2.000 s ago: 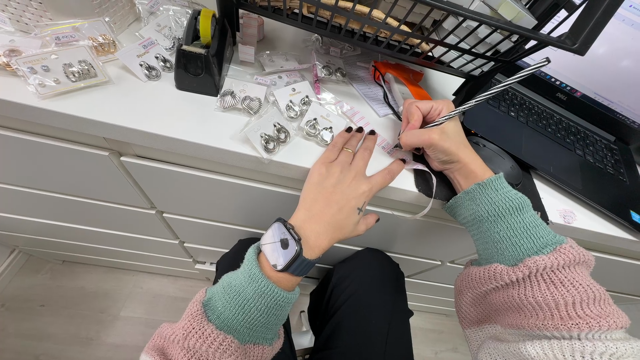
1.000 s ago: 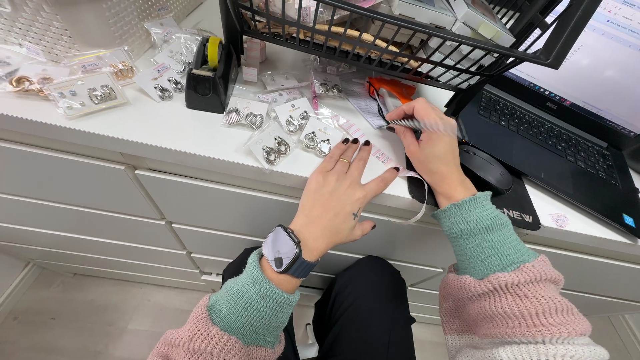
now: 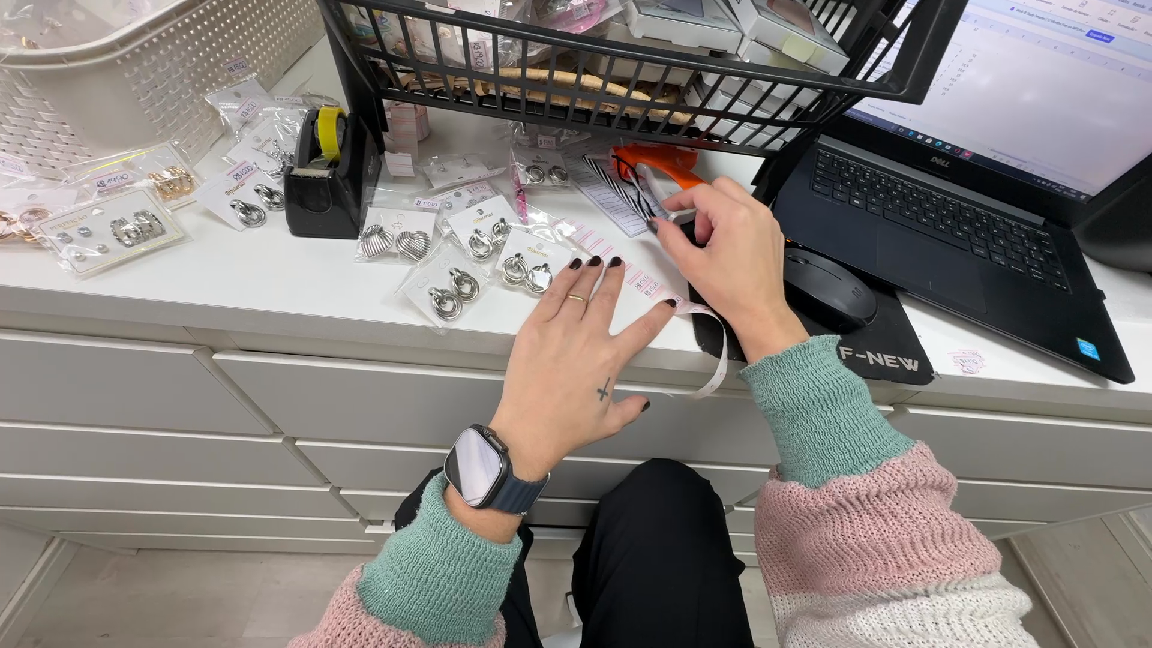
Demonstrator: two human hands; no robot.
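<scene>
My left hand [image 3: 571,360] lies flat with spread fingers, its fingertips on a strip of printed price labels [image 3: 643,281] whose loose end curls over the counter edge. My right hand [image 3: 733,256] is above the strip's right part, with thumb and index fingertip at the lower end of a black-and-white striped pen [image 3: 621,191]; whether they grip it is unclear. The pen lies beside an orange-and-white tool [image 3: 661,166], partly hidden by my right hand, and over a printed paper sheet [image 3: 607,200]. Silver earrings on cards in clear bags [image 3: 447,286] lie just left of my left fingertips.
A black tape dispenser [image 3: 331,180] stands behind more bagged earrings [image 3: 117,229]. A white woven basket [image 3: 135,90] is at back left, a black wire basket [image 3: 576,76] at the back. On the right are a mouse [image 3: 826,288], a mouse pad [image 3: 886,346] and a laptop [image 3: 936,225].
The striped pen pointed right from my right hand; now it lies pointing back left from the fingertips. My left hand has stayed flat on the label strip.
</scene>
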